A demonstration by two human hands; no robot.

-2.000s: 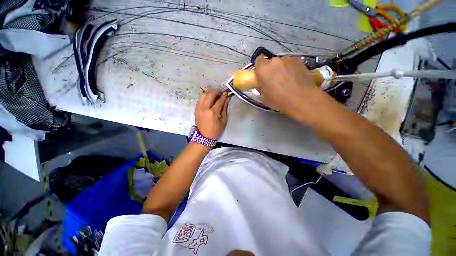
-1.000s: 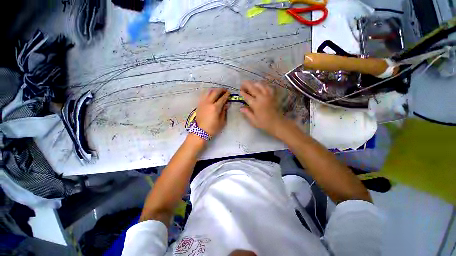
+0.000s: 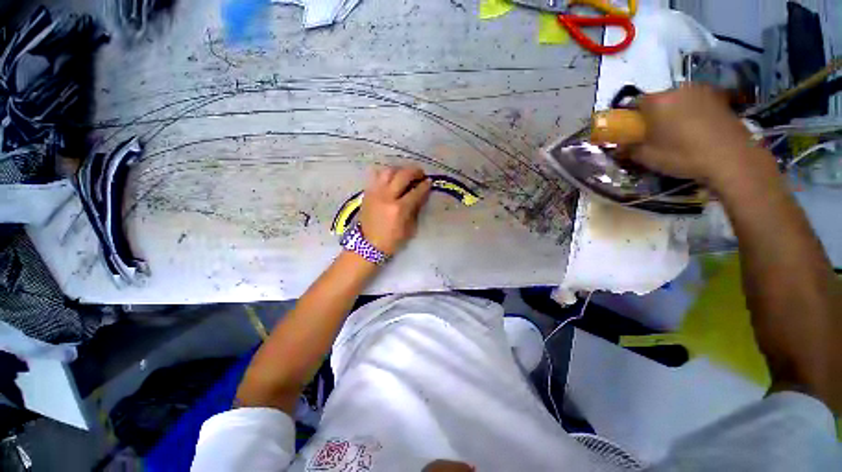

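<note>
A yellow curved template (image 3: 346, 213) lies on the pale table in front of me, with a dark curved fabric piece (image 3: 445, 181) along its outer edge. My left hand (image 3: 392, 207) is on the middle of the arc, fingertips together on the fabric edge, and hides part of both. My right hand (image 3: 688, 129) is closed around the orange-tan wooden handle of the steam iron (image 3: 595, 168). The iron is at the right, over the whitish pad, its pointed tip towards the arc and apart from it.
Finished curved pieces (image 3: 113, 207) lie at the left table edge, beside dark striped bundles (image 3: 42, 83). Scissors with red-orange handles (image 3: 598, 32) and yellow scraps (image 3: 553, 29) are at the far right. A blue scrap (image 3: 246, 20) and white cut pieces (image 3: 325, 9) lie at the far side.
The iron went from over the arc to the right pad. Both hands were on the arc a second ago; my right hand has since moved right and taken the iron's handle. My left hand stays.
</note>
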